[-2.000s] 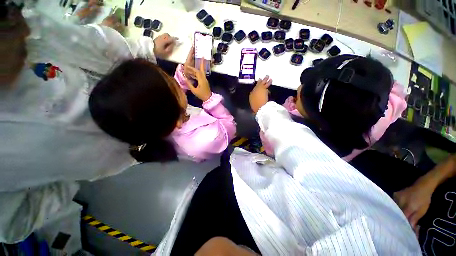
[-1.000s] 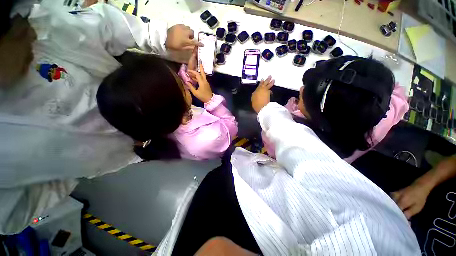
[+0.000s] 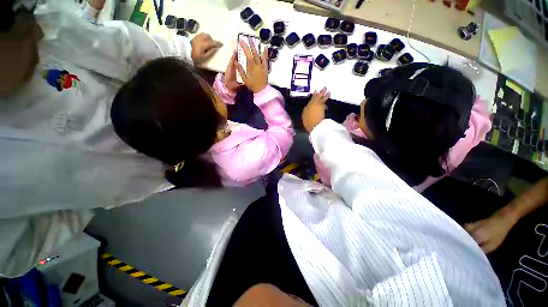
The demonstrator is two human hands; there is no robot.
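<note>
My right hand, in a white striped sleeve, is at the bench's front edge. Its fingers point toward the phone and look empty. A smartphone with a bright white and purple screen lies flat just beyond my fingers, not touching them. Many small black rounded-square watch heads lie scattered behind and right of it. My left hand is not identifiable; a patch of skin is cut off by the bottom edge, and I cannot tell which body part it is.
A seated person in pink holds a lit phone at left. Another dark-haired person sits at right. A white-clothed person leans in at far left. A bare forearm is at right. Yellow-black tape marks the floor.
The white-clothed person's hand pointed at the seated person's phone, then drew back left. The seated person's near hand moved up over that phone's screen. My right hand has stayed almost still.
</note>
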